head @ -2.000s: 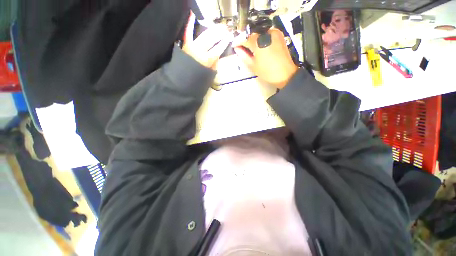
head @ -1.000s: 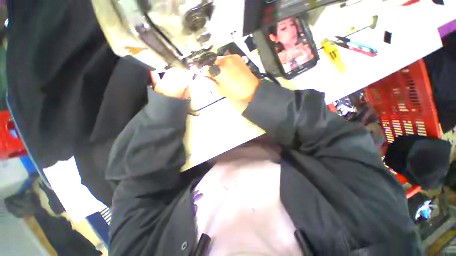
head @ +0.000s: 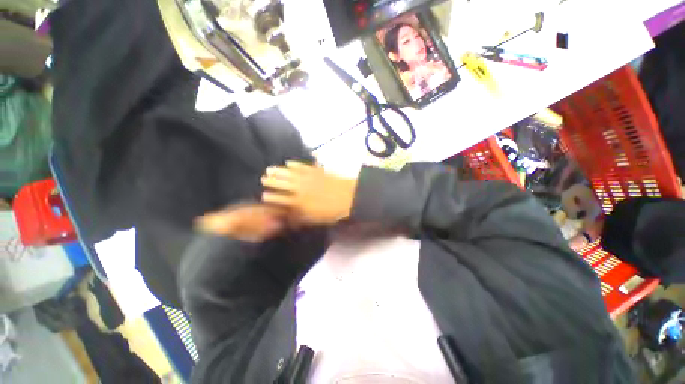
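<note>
Black fabric (head: 180, 161) covers the left of the table and hangs off it; part of it lies by the needle area. My right hand (head: 308, 193) lies palm down over dark cloth, its fingers slightly apart. My left hand (head: 244, 223) is blurred and points left, just below and left of my right hand, partly overlapped by it; whether it grips the fabric cannot be told. Black-handled scissors (head: 379, 112) lie on the table right of the machine head (head: 229, 49). The presser foot (head: 289, 78) has no hand at it.
A phone (head: 417, 64) with a lit screen, a yellow tool (head: 478, 71) and a pen (head: 518, 58) lie right of the scissors. A dark control panel (head: 375, 13) is above the phone. A red basket (head: 627, 139) stands below right. White paper (head: 124, 266) is at the lower left.
Both hands have left the needle area and moved down towards my body. Black fabric now lies across the table there. The scissors are uncovered. The view has shifted and tilted.
</note>
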